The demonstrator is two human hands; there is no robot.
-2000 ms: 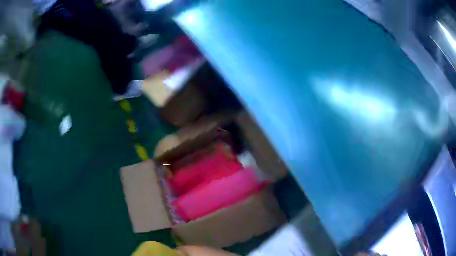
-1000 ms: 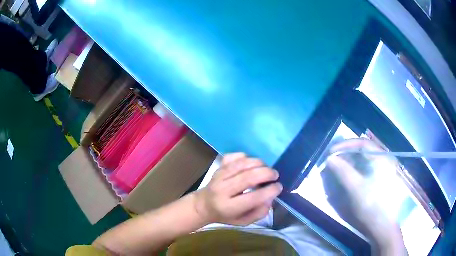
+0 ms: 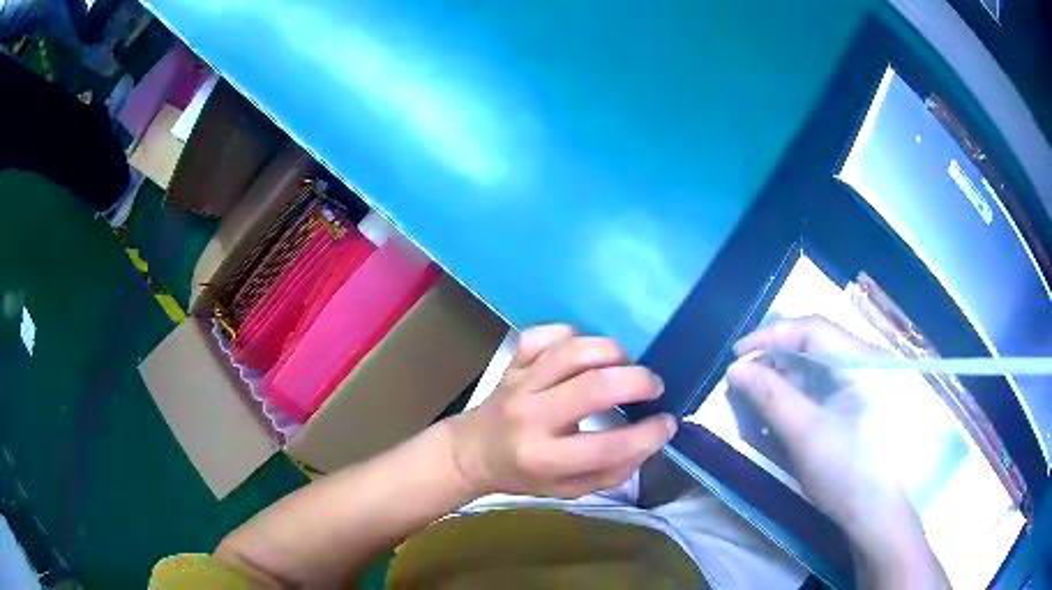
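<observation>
A bright silver-white panel (image 3: 975,524) lies in a black tray (image 3: 738,455) at the lower right. My right hand (image 3: 825,426) is over this panel, thumb and forefinger nearly together at the end of a narrow pale tape strip (image 3: 969,365). The strip runs right, above the panels, to the picture's edge. My left hand (image 3: 565,415) is at the tray's near left edge, fingers curled; whether it holds anything cannot be told. A second panel (image 3: 923,184) with a small white label lies beyond. A brown copper-like band runs along the near panel's far side.
A green bench mat (image 3: 519,115) stretches beyond the tray, with a pale curved rail (image 3: 963,58) at the far right. Below the bench's left edge stand an open carton (image 3: 369,398) with pink packing material (image 3: 346,328) and another box (image 3: 219,150). A person's dark-clothed leg (image 3: 58,127) is upper left.
The view has swung from the floor and cartons to the tray, bringing both hands in. Over the last second, my left hand shifted slightly right and the strip's near end sits slightly lower.
</observation>
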